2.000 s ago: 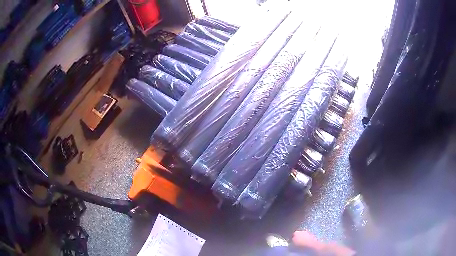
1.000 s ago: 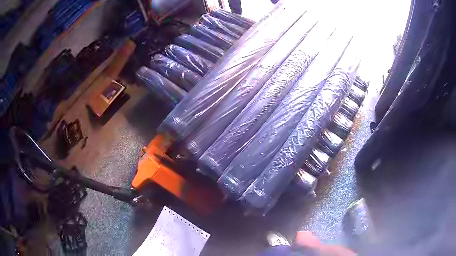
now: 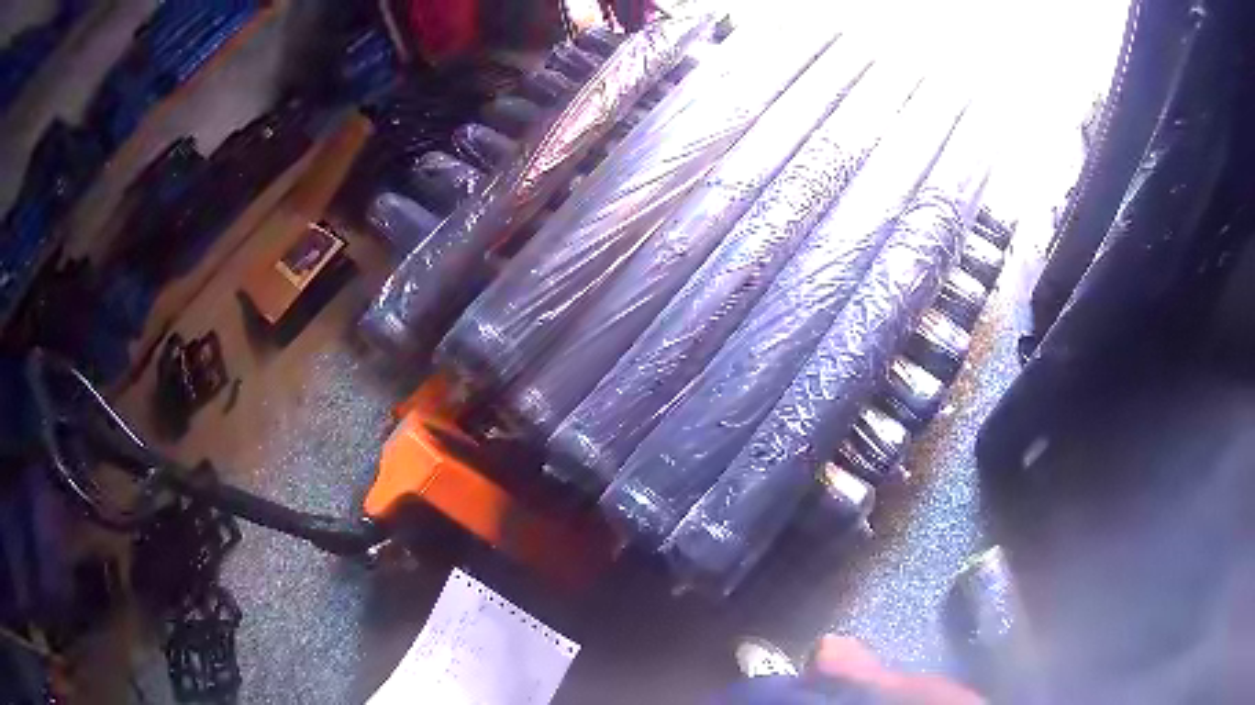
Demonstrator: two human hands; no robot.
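A white paper sheet with punched holes along its top edge (image 3: 482,647) shows at the bottom, cut off by the frame; no fingers show on it. A blurred hand, apparently my right hand (image 3: 874,668), is at the bottom edge right of the paper; its grip cannot be told. My left hand is not in view. Dark film-wrapped rolls (image 3: 771,317) lie side by side over a crosswise layer of wrapped rolls (image 3: 943,331). Another wrapped roll (image 3: 454,262) lies at the stack's left, with a gap beside it.
An orange pallet jack body (image 3: 438,475) is at the near end of the rolls, its black handle (image 3: 262,510) reaching left. A small open carton (image 3: 296,276) is on the floor by shelved dark bundles (image 3: 179,55). A large dark blurred shape (image 3: 1142,413) fills the right side.
Another wrapped roll has appeared across the crosswise layer at the stack's left. The view has shifted slightly since the earliest frame. The paper and the blurred hand remain near the bottom edge.
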